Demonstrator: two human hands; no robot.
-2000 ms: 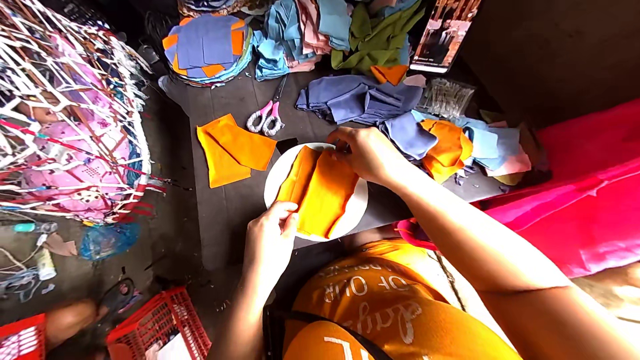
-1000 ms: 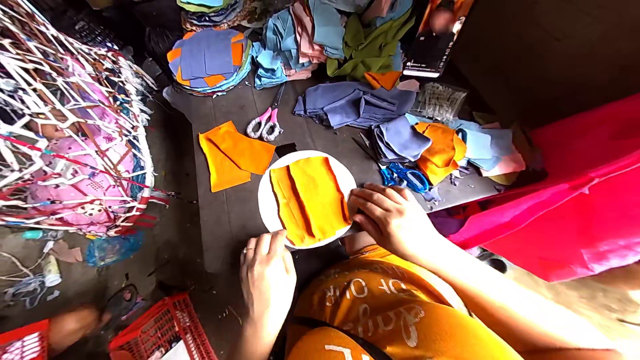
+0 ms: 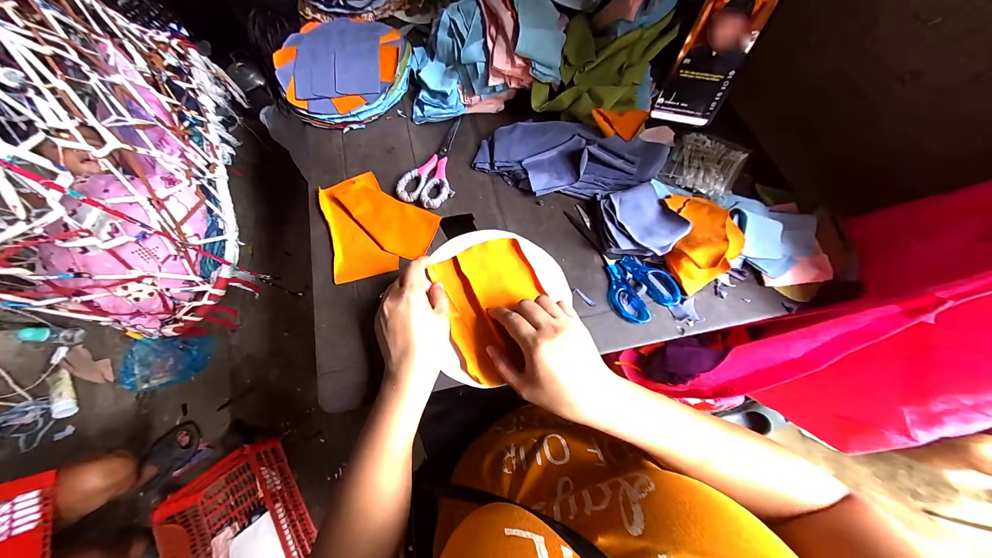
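Observation:
A white round piece (image 3: 554,267) lies at the table's front edge, bearing overlapping orange cloth pieces (image 3: 504,271). My left hand (image 3: 415,322) grips the left rim of the round piece, its thumb near the cloth's edge. My right hand (image 3: 542,353) rests with bent fingers on the lower right of the orange cloth; whether it pinches the cloth is unclear. Left of the round piece lie more orange cloth pieces (image 3: 372,229). Pink-handled scissors (image 3: 426,182) are behind it, and blue-handled scissors (image 3: 639,287) lie to its right.
The dark table (image 3: 349,341) holds grey-blue cloth pieces (image 3: 573,159), a stack of round cloth pieces (image 3: 341,70), a clear bag (image 3: 705,163) and a phone (image 3: 709,66). Pink-red fabric (image 3: 891,333) hangs at right. A netted bundle (image 3: 116,178) and a red basket (image 3: 232,496) are at left.
My right hand has moved from the right rim onto the orange cloth. My left hand has moved up along the left rim. Two seconds ago the right hand was at the cloth's top edge.

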